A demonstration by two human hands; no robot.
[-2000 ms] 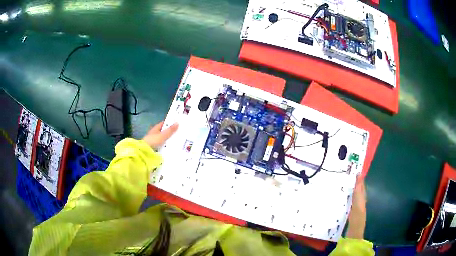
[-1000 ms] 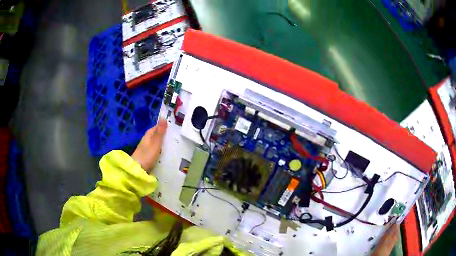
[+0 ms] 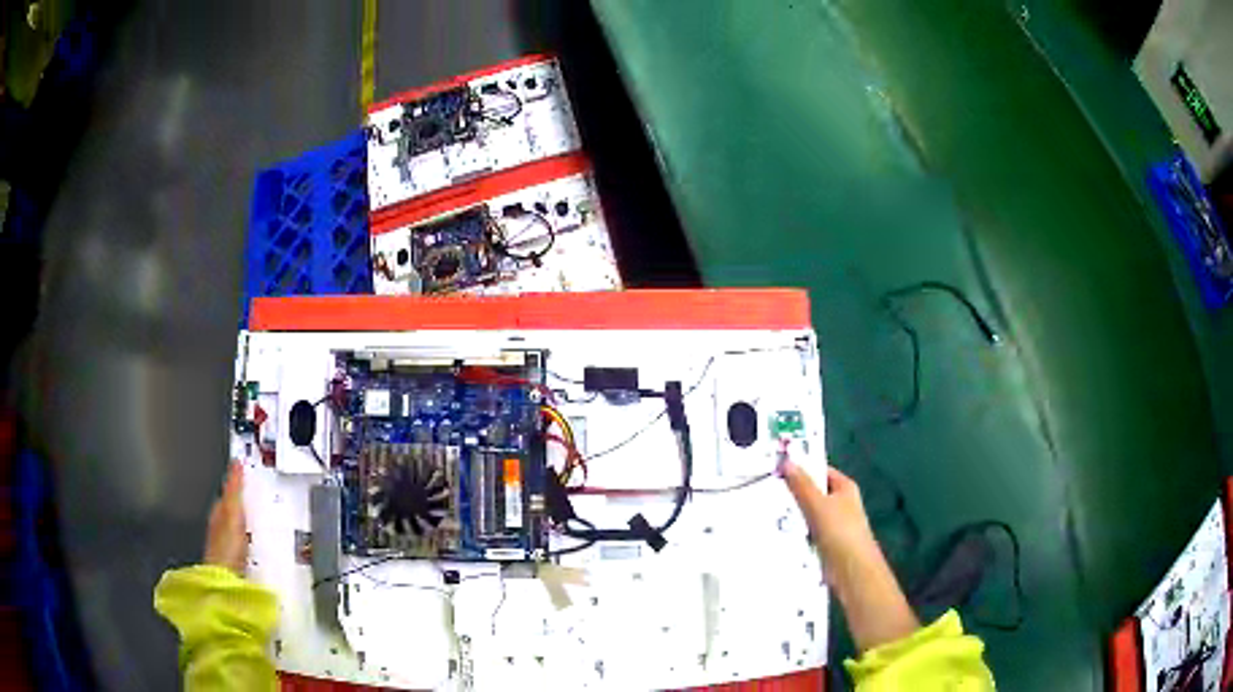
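The display unit (image 3: 649, 581), a white panel with open back facing up, is held in front of me by both hands. Its blue mainboard (image 3: 446, 419) carries a round fan (image 3: 413, 500), and a thick black cable (image 3: 687, 460) curves to the right. An orange-red foam pad (image 3: 527, 311) shows along its far edge and at the near edge. My left hand (image 3: 227, 521) grips the left edge. My right hand (image 3: 845, 541) grips the right edge, with fingertips over the panel near the small green board (image 3: 788, 426).
Two similar units (image 3: 473, 135) lie on foam pads beyond, beside a blue lattice crate (image 3: 311, 223). The green workbench (image 3: 811, 176) is on the right, with a black power adapter (image 3: 953, 575) and thin cable (image 3: 913, 352). Another unit (image 3: 1190, 595) shows at the lower right.
The unit and its foam have been lifted off the bench and swung left, over the floor side. The adapter now shows on the right. The unit now lies square to my view; both hands still hold it.
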